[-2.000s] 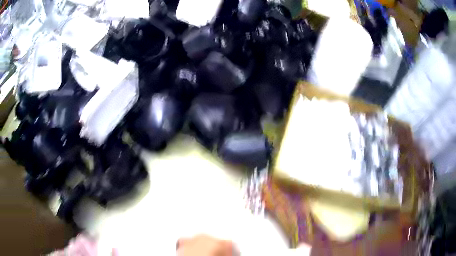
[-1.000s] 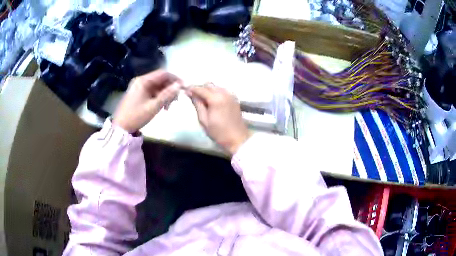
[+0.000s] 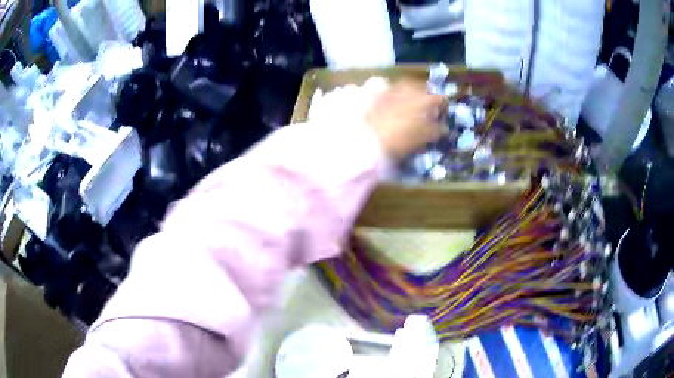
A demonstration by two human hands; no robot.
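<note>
My left hand (image 3: pixel 408 118) reaches from the lower left into the open cardboard parts box (image 3: pixel 436 205). It is blurred, with its fingertips at the small silvery-grey parts (image 3: pixel 465 116); I cannot tell if it holds one. White round caps (image 3: pixel 347 100) lie in the box's left part, partly behind my hand and sleeve. A white housing with a bracket (image 3: pixel 415 347) and a round cup (image 3: pixel 314 354) lies at the bottom edge, partly cut off. My right hand is not in view.
Black cups (image 3: pixel 214 111) and white housings (image 3: pixel 111 173) are heaped at left. Wire leads (image 3: pixel 443 295) lie in a thick bundle before the box, over a blue-and-white striped sheet (image 3: pixel 517 354). Stacked white cups (image 3: pixel 565 55) stand behind. A brown carton (image 3: pixel 33 325) is at lower left.
The view has shifted towards the box. My left hand has moved from in front of me into the box; my right hand has left the view. The housing appears lower in the picture.
</note>
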